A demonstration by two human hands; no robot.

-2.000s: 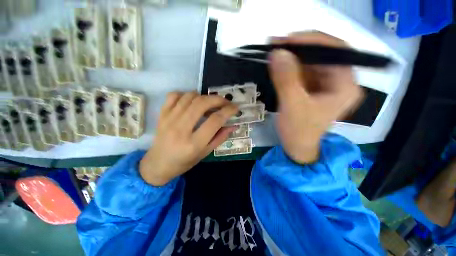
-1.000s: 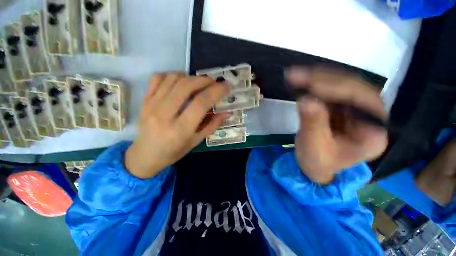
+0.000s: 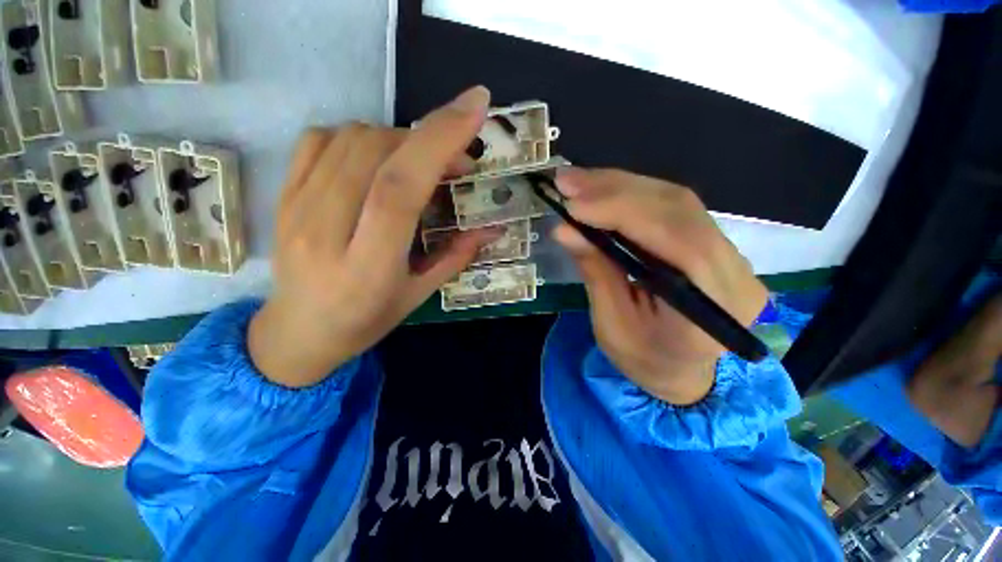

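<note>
Several beige housings are stacked stepwise at the bench's front edge, the working one (image 3: 483, 202) in the middle. The top housing (image 3: 530, 134) has a small dark sliver inside. My left hand (image 3: 357, 225) lies over their left ends, index finger raised, other fingertips beside the working housing; it steadies the stack. My right hand (image 3: 659, 263) holds black tweezers (image 3: 681, 294), their tips inside the right end of the working housing. Whether a piece is at the tips cannot be told. A black adhesive sheet (image 3: 659, 121) lies behind the stack.
Housings with black fittings (image 3: 201, 209) stand in rows at the left. White backing paper (image 3: 758, 55) lies behind the black sheet. A blue bin (image 3: 947, 4) is cut off at the upper right. A black tray (image 3: 879, 220) stands right. Another person's hand (image 3: 958, 357) shows beyond it. An orange-red pad (image 3: 75, 415) is lower left.
My right hand has moved left from over the right side to the stack, and the tweezer tips are now in the housing. My left index finger has lifted. The view has shifted, too.
</note>
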